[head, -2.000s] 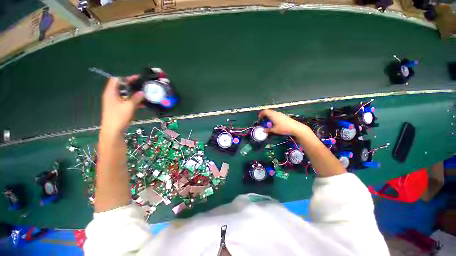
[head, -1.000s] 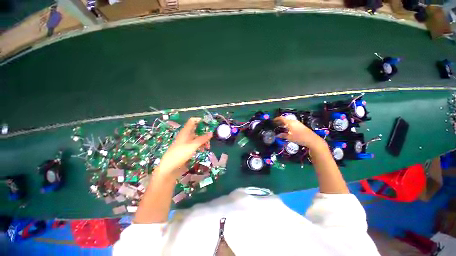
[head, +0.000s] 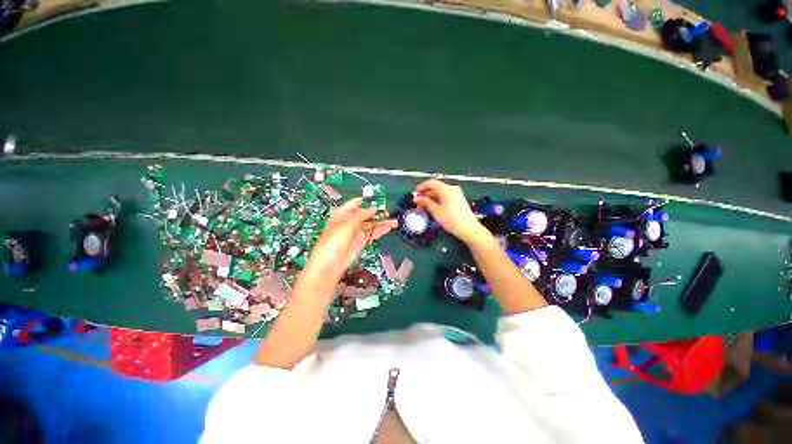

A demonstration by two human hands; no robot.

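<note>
My left hand [head: 347, 234] holds a small green circuit board [head: 373, 196] with a white part, at the right edge of the heap of boards [head: 252, 234]. My right hand [head: 445, 208] is just to its right, fingertips pinched at the top of a black unit [head: 415, 223] with a silver disc. The fingertips seem to be on a thin wire of that unit, too small to see clearly. The unit sits on the green surface between and slightly below my hands.
Several black units with blue cylinders [head: 564, 284] stand in a cluster at right, with a black oblong object [head: 702, 282] beyond. Two units [head: 90, 243] are at far left. A pale rail [head: 521, 181] divides the surface from the belt, where another unit [head: 696, 162] sits. Red stools [head: 686, 362] are below.
My left hand has come from the belt to the heap's right edge and taken a board. My right hand has left the cluster and moved left to the nearest unit. The camera view has shifted.
</note>
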